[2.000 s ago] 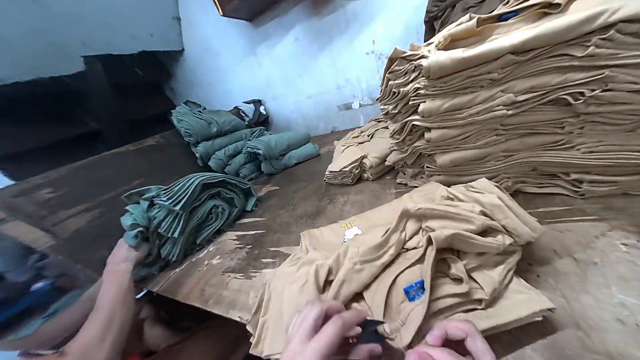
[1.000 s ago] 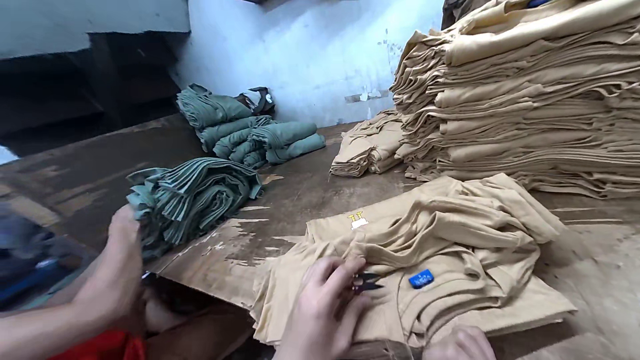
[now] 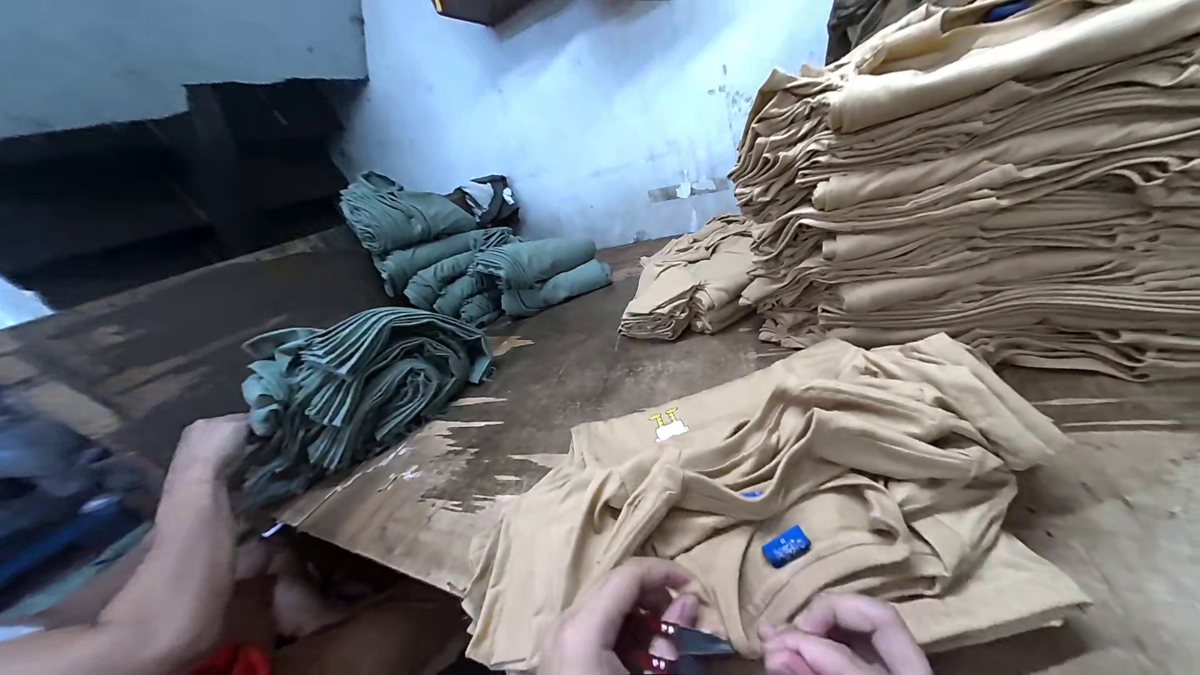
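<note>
Near the bottom edge, my left hand holds a pair of red-handled thread snips, the dark blades pointing right, close to the neckline of a tan knit shirt. My right hand pinches the neckline's fabric edge just right of the blade tips. A blue neck label with writing lies inside the neckline above my hands. The shirt rests rumpled on other folded tan garments, and a small yellow and white print shows on it. Part of each hand is cut off by the frame.
A tall stack of tan garments stands at the right, a smaller pile beside it. Rolled green garments lie at the back. At left, another person's hand touches a green bundle on the worn wooden table.
My left hand with the snips has moved down, toward the neckline's lower edge. My right hand's fingers have come together on the fabric. The other person's hand stays at the green bundle.
</note>
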